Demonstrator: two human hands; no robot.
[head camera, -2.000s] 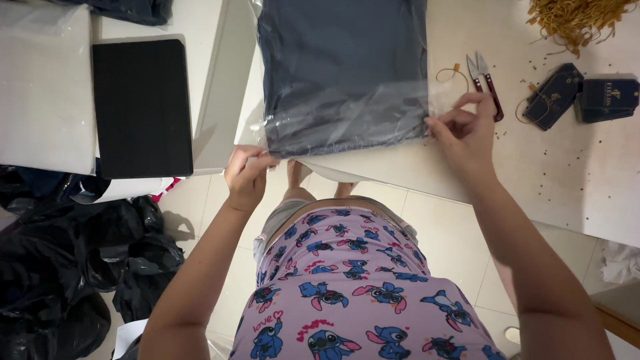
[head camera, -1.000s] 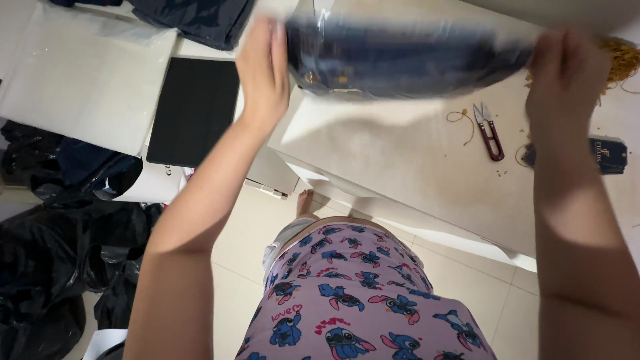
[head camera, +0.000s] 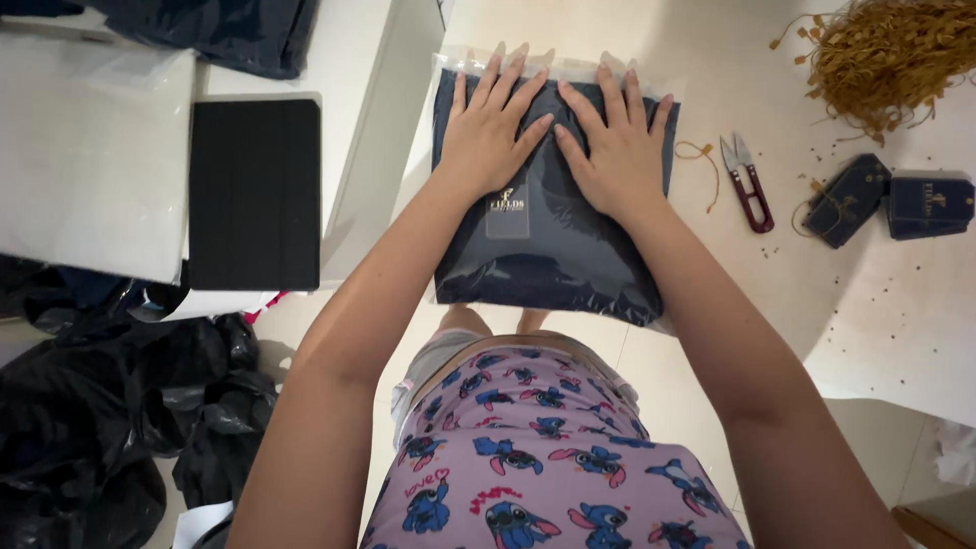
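Note:
A folded dark navy garment in a clear plastic bag (head camera: 549, 259) lies flat at the table's front edge, a printed tag showing through the film. Both palms rest on its upper half, fingers spread and pointing away from me. My left hand (head camera: 492, 133) covers the upper left part, and my right hand (head camera: 616, 149) the upper right. The two thumbs nearly meet in the middle. Neither hand grips anything. To the right of the bag are thread snips with dark red handles (head camera: 751, 183), beside a loop of tan string (head camera: 701, 156).
Navy hang tags (head camera: 930, 206) and a strung tag (head camera: 848, 200) lie right of the snips, below a heap of tan tag strings (head camera: 884, 65). At left are a black tablet-like case (head camera: 255, 194), a stack of clear bags (head camera: 91, 152) and black plastic bags (head camera: 91, 404) lower down.
A second ago both hands held the bagged garment raised and blurred; now it lies on the table with front tag up. My fingers have let go of its ends and rest flat on top.

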